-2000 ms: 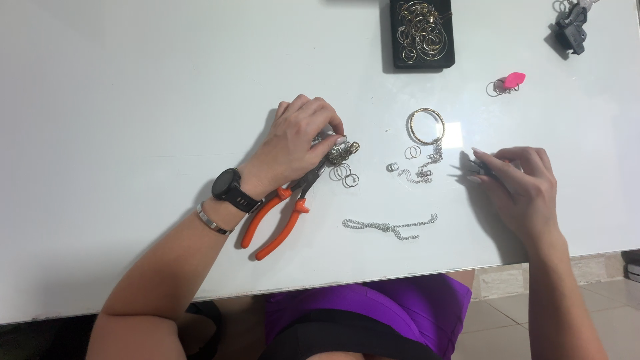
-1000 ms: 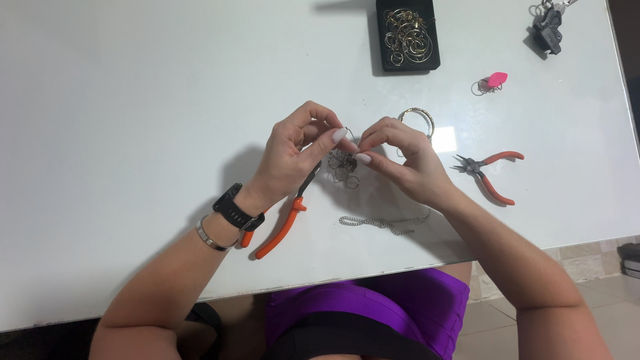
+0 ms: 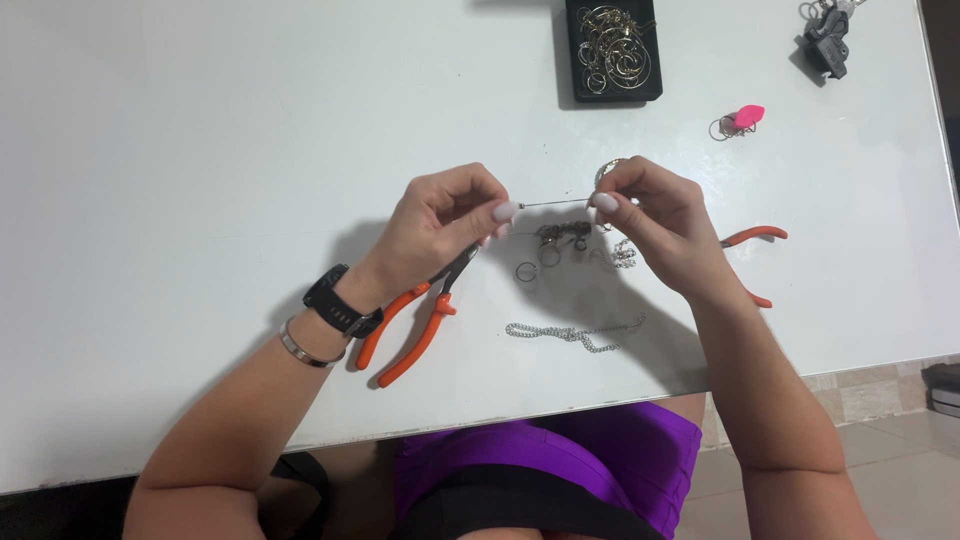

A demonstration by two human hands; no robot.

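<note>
A thin, dark metal chain (image 3: 556, 202) is stretched taut between my two hands, above the white table. My left hand (image 3: 459, 225) pinches its left end between thumb and fingers, and my right hand (image 3: 651, 214) pinches its right end. Below it lies a tangled clump of dark jewelry (image 3: 564, 231) beside a few metal rings (image 3: 526, 271). Orange-handled pliers (image 3: 426, 322) rest under my left wrist, their tips partly hidden. A silver chain (image 3: 574, 333) lies nearer the table's front edge. Behind my right hand a gold-toned bangle (image 3: 609, 171) is partly hidden.
A black tray (image 3: 615, 97) of gold-toned jewelry stands at the back. Toward the back right are a pink object (image 3: 749, 116) with small rings and a bunch of keys with a dark grey holder (image 3: 826, 46). Smaller orange-handled pliers (image 3: 756, 234) lie partly behind my right forearm.
My right hand has left the small pliers on the table and moved left, then back slightly right. My hands, close together a second ago, are now apart with the chain stretched between them.
</note>
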